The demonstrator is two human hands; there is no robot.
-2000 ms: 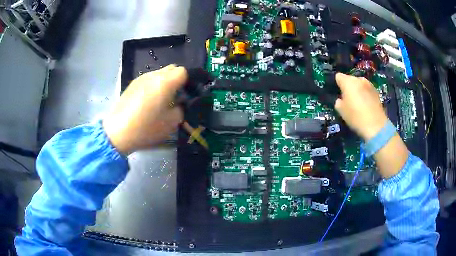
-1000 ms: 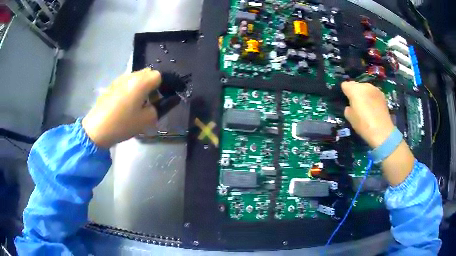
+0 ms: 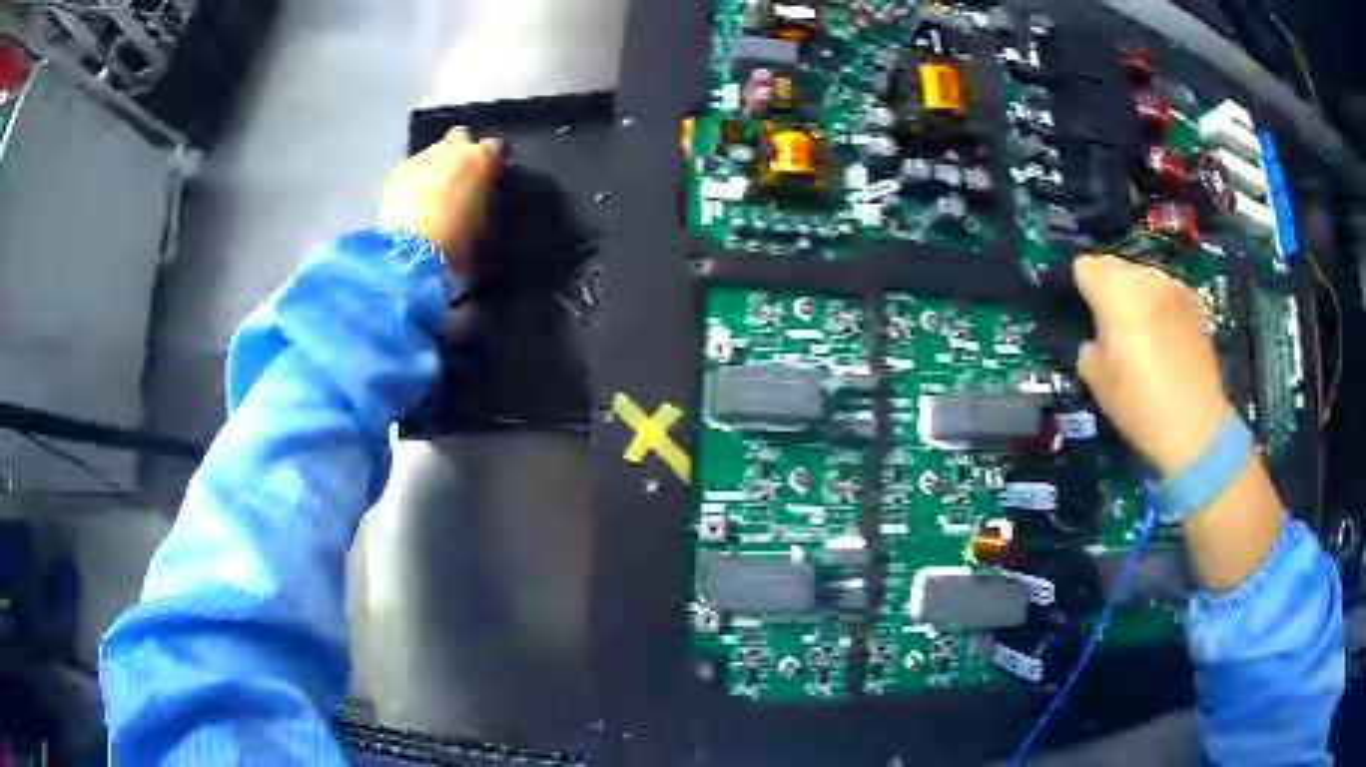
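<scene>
My left hand (image 3: pixel 445 195) is over the black screw tray (image 3: pixel 510 108), at its upper left part. Its fingertips merge with the dark tray, so I cannot tell if it pinches anything. Small silvery screws (image 3: pixel 587 285) show near the tray's right side. My right hand (image 3: pixel 1151 352), with a light blue wrist strap (image 3: pixel 1207 468), is curled above the right part of the green circuit board (image 3: pixel 802 517). Its fingertips are dark against the board, and I cannot tell if it holds anything. The board sits in a black fixture (image 3: pixel 637 599).
Grey metal surface (image 3: pixel 487 599) lies left of the fixture, which bears a yellow X mark (image 3: pixel 653 435). The board carries tall grey blocks (image 3: pixel 767 396), orange-yellow transformers (image 3: pixel 794 156) and red-copper coils (image 3: pixel 1172 222). A thin blue cord (image 3: pixel 1101 629) hangs from the wrist strap across the board.
My left hand has moved from the fixture's left edge to the tray and then farther up over it. My right hand stays over the board's right part. The view has shifted slightly.
</scene>
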